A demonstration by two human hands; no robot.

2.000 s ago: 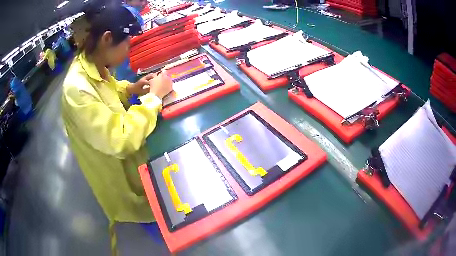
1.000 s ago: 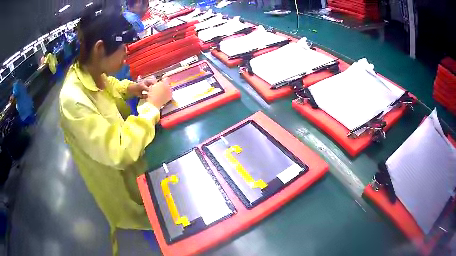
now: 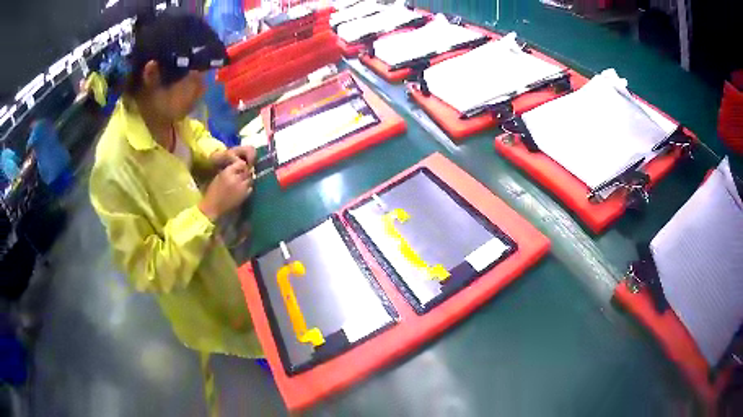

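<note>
Neither of my hands is in view. Nearest in front of me, a red foam tray lies on the green bench. It holds two display assemblies side by side, silver-grey backs up: a left one and a right one, each with a black border. A yellow-orange flex cable lies on the left panel and another on the right panel. Each panel has a black patch and a white label near its near right corner.
A person in a yellow coat stands at the left, hands together beside another tray with two panels. Stacked red trays are behind. Clamped units under white sheets line the bench's right side, with black clips.
The other person's hands have moved off the far tray's panels, back toward the body. The view has shifted slightly; the near tray and its panels look unchanged.
</note>
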